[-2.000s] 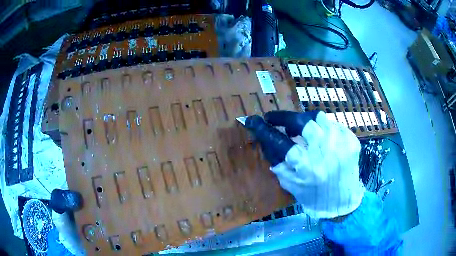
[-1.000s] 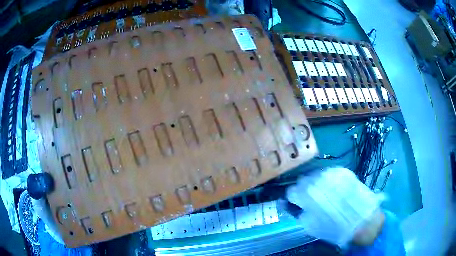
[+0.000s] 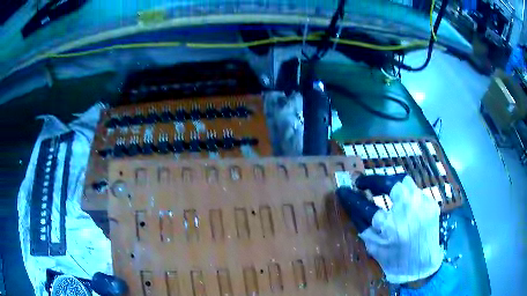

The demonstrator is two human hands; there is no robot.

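The orange-brown bakelite loading plate (image 3: pixel 231 193) with rows of empty slots lies tilted across the lower middle. One small white insulating pad (image 3: pixel 343 178) is at its upper right corner. My left hand (image 3: pixel 110 284) grips the plate's lower left edge; only a dark fingertip part shows, the rest is hidden or cut off. My right hand (image 3: pixel 401 231), white glove with black fingertips, is at the plate's upper right corner. Its fingertips touch or cover part of the pad; whether they pinch it is unclear. The heat sink and jig are hidden.
A bakelite board with rows of black transistors (image 3: pixel 185 124) lies behind the plate. A board of white pads (image 3: pixel 399 151) is at right, partly behind my right hand. The electric screwdriver (image 3: pixel 316 118) stands between them. A slotted strip plate (image 3: pixel 52 196) and round dish (image 3: pixel 70 286) are at left.
The view has tilted up, showing the shelf with its yellow cable. My right hand has moved from the near-edge row of white pads to the plate's upper right corner. My left hand still holds the plate.
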